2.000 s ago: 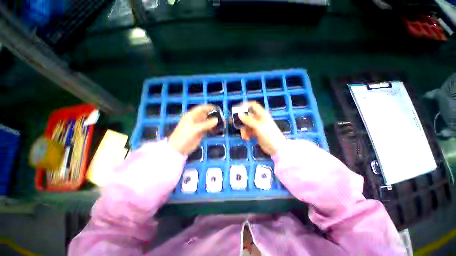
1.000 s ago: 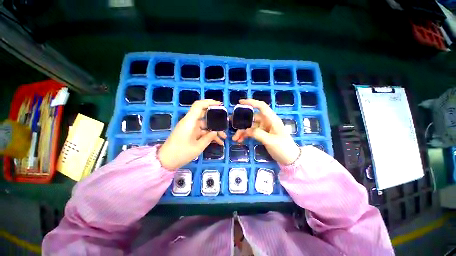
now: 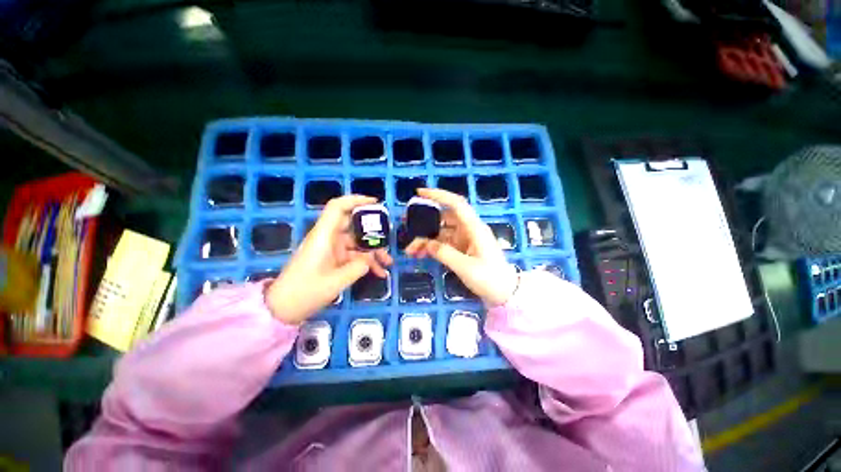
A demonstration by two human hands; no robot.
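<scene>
My left hand holds a smartwatch by its edges, with its screen lit and showing a white QR-like pattern and a green patch. My right hand holds another smartwatch, whose screen is dark. The two units are side by side, apart, above the middle of the blue tray. Most tray pockets hold units with dark faces up. In the nearest row, several units lie face down, such as one watch back with a dark round centre. My hands and sleeves hide some pockets.
At left are a red basket of pens and sticks, a yellow tape roll and a yellow paper pad. At right, a clipboard lies over a black tray, beside a cabled black block. A fan stands further right.
The smartwatch in my left hand has gone from a dark screen to a lit one. Both hands still hold their units. The whole view has shifted slightly.
</scene>
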